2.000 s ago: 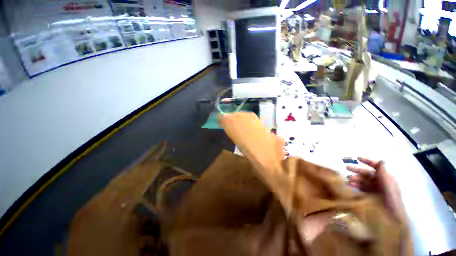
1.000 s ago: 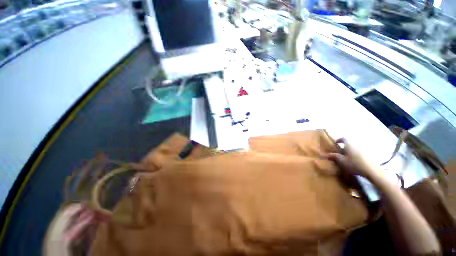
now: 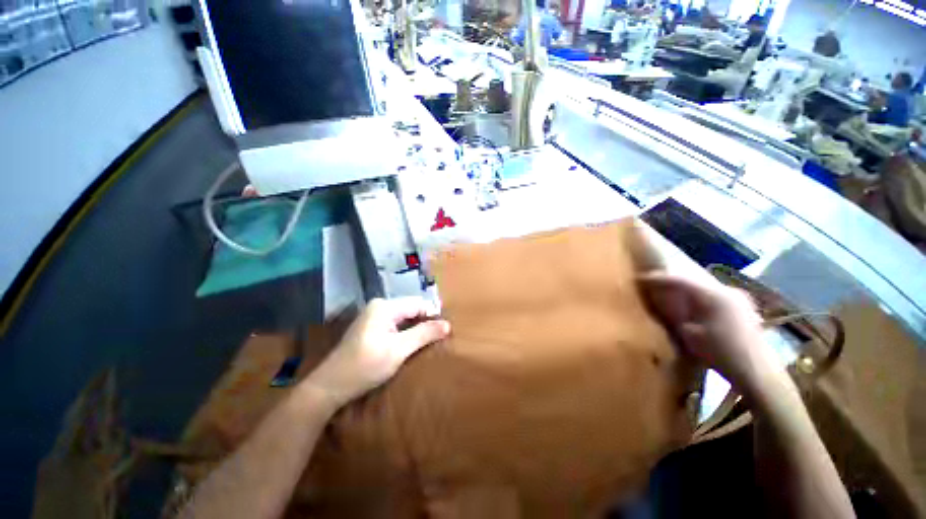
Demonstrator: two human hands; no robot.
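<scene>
A large tan-brown bag body panel (image 3: 548, 345) lies in front of me, its upper edge at the white sewing machine head (image 3: 416, 218) with the red mark. My left hand (image 3: 391, 340) is at the panel's upper left edge, thumb and fingers pinching it close to the needle area. My right hand (image 3: 701, 309) grips the panel's right edge, its fingers partly hidden by the fold. A small dark label (image 3: 286, 372) shows on brown material left of my left forearm. The presser foot and needle cannot be made out clearly.
A control screen (image 3: 289, 61) stands upper left, with a pale hose (image 3: 254, 248) and teal cloth (image 3: 239, 279) below it. Brown bags with looped handles (image 3: 863, 375) lie at the right. Brown material hangs lower left. Other workstations and people are in the background.
My left hand has moved from the lower left handles to the panel's edge by the machine. The panel's upper edge has come up against the machine head. My right hand still holds the right side.
</scene>
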